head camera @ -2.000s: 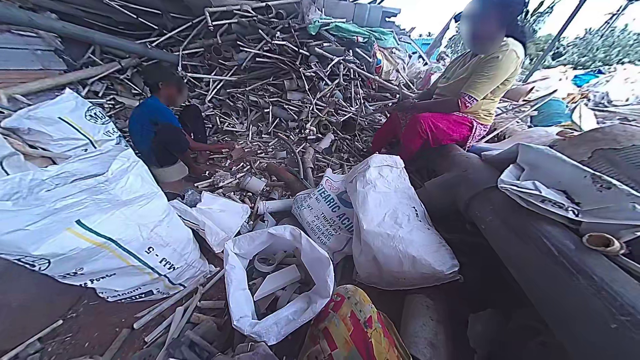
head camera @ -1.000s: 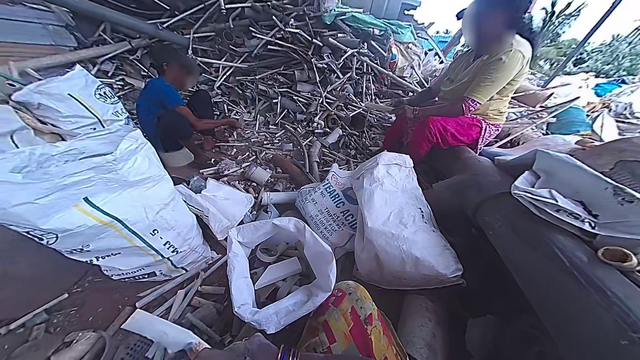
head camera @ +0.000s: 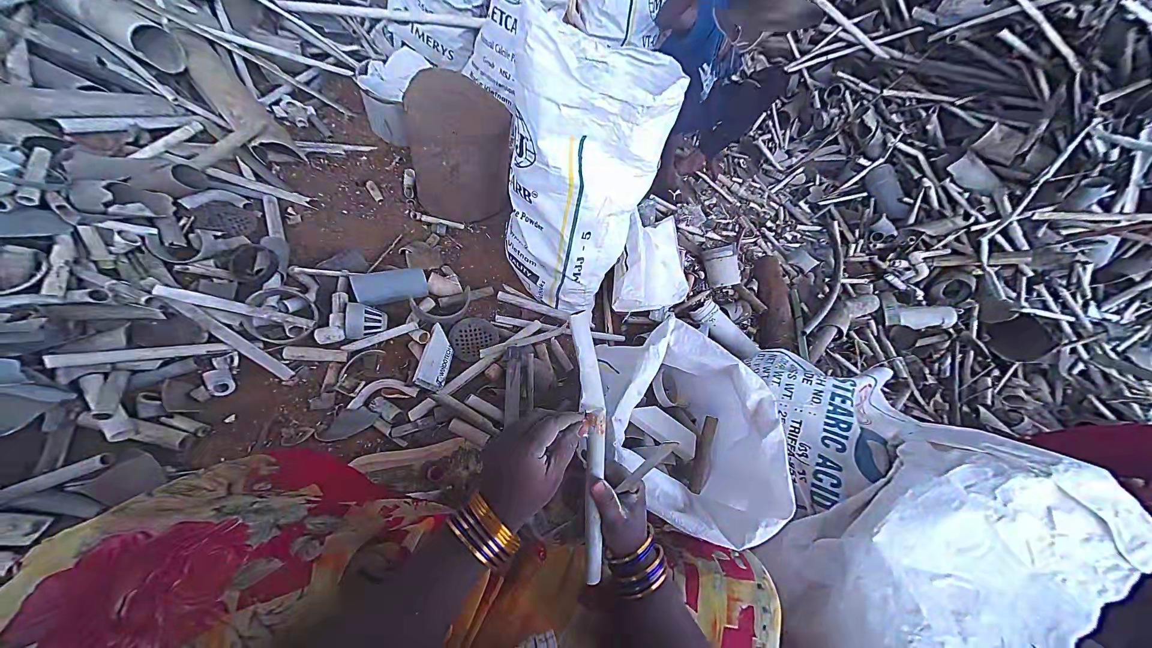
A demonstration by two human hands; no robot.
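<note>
A pale plastic pipe point(head camera: 590, 378) stands nearly upright in the view, just left of an open white sack point(head camera: 765, 450) that holds pipe scraps. My left hand point(head camera: 531, 463) pinches at a reddish mark partway down the pipe with thumb and fingertips. Lower down, my right hand point(head camera: 621, 513) is closed around the pipe, and a thin light piece point(head camera: 648, 466) juts from beside its thumb over the sack. Whether that piece is a blade or a pipe scrap, I cannot tell. Both wrists wear bangles.
A tall white printed sack point(head camera: 598, 162) stands ahead, with another person point(head camera: 706, 90) behind it. Pipe scraps point(head camera: 225, 333) cover the ground at left; a large scrap heap point(head camera: 990, 207) rises at right. A filled white sack point(head camera: 954, 540) lies near right.
The view has swung down and left. Both my hands are now in sight on the pipe; two seconds ago neither showed.
</note>
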